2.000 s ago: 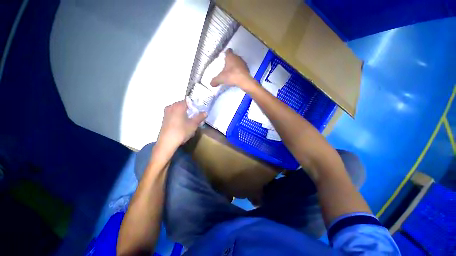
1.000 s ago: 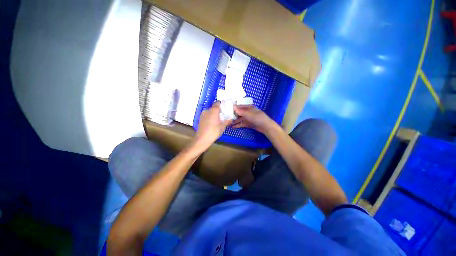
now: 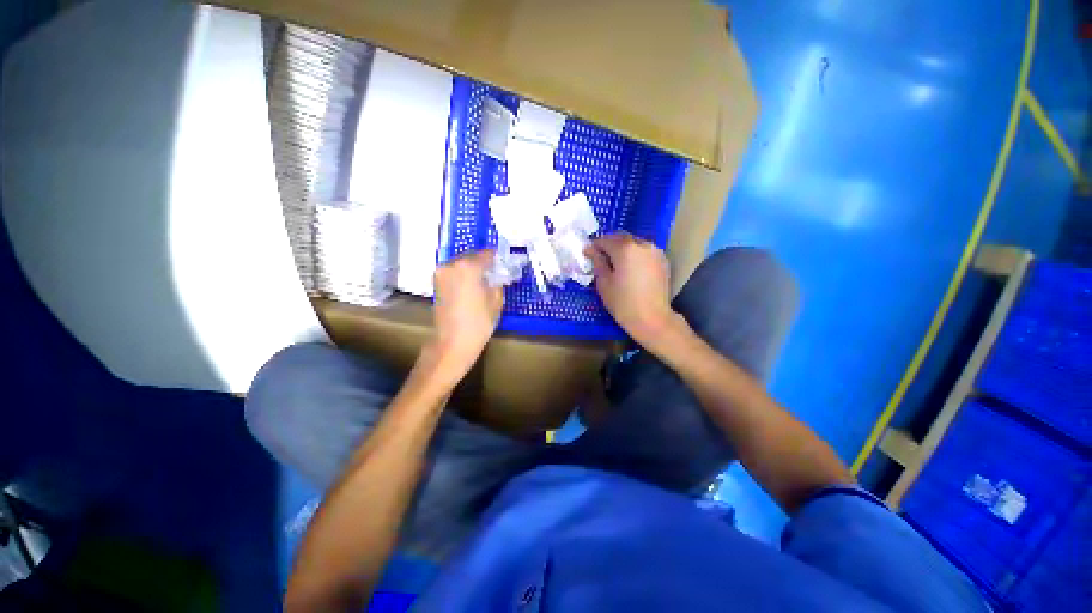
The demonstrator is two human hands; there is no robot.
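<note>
The blue basket (image 3: 654,192) sits in the open cardboard carton (image 3: 527,42). Several white parts (image 3: 527,210) lie loose in it, some tumbling near its front between my hands. My left hand (image 3: 467,299) is at the basket's front left corner and grips a clear plastic bag (image 3: 508,266), crinkled between its fingers. My right hand (image 3: 632,281) is over the basket's front right, its fingertips pinched at the edge of the bag and the white parts. The exact grip of the right fingertips is too blurred to tell.
Packed white rows (image 3: 314,120) and a smooth white divider (image 3: 401,156) stand left of the basket. A white bundle (image 3: 351,252) lies at the near left. A large pale panel (image 3: 132,192) is at far left. Stacked blue bins (image 3: 1018,443) beside wooden pallet pieces (image 3: 946,383) stand at right.
My hands have come from the packed rows to the basket, then moved apart with the bag. White parts have spread out below them in the basket. The view has shifted right.
</note>
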